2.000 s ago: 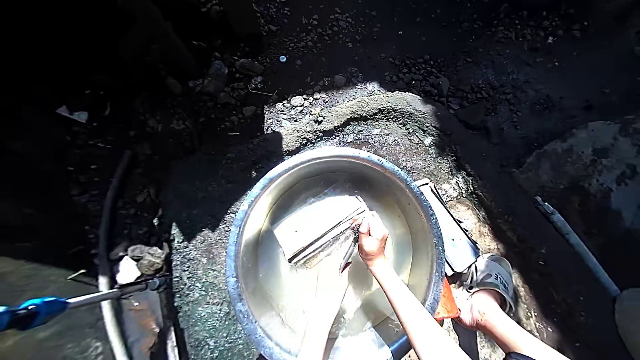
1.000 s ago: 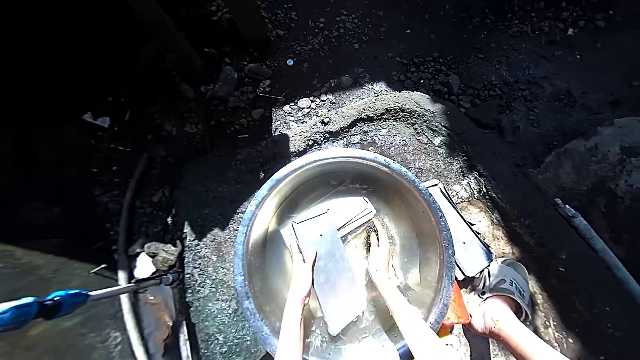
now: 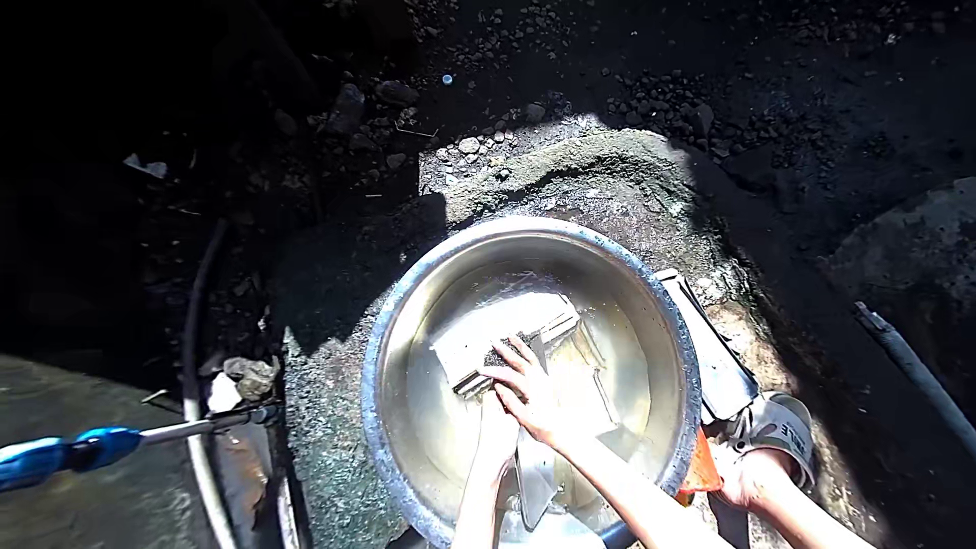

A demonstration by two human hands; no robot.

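Note:
A wide metal basin (image 3: 534,229) holds water and several flat, pale rectangular pieces (image 3: 496,328), stacked near its middle. My right hand (image 3: 526,389) reaches into the basin from the lower right, its fingers curled over a dark scouring pad (image 3: 512,351). To its left is my left hand (image 3: 494,431), low in the basin and close beside it; glare and the right hand hide its fingers. A grey flat piece (image 3: 536,473) stands tilted between my wrists, partly covered by the right hand. Whether the left hand grips this piece cannot be told.
Outside the basin at the right lie more flat pieces (image 3: 713,358), an orange object (image 3: 700,469) and a foot in a slipper (image 3: 778,435). A hose (image 3: 200,457) and a rod with a blue fitting (image 3: 107,446) are at the left. A pipe (image 3: 915,366) lies far right.
One second ago my hands were apart on either side of a broad grey piece; now they are close together. The right hand has moved left, onto the dark pad.

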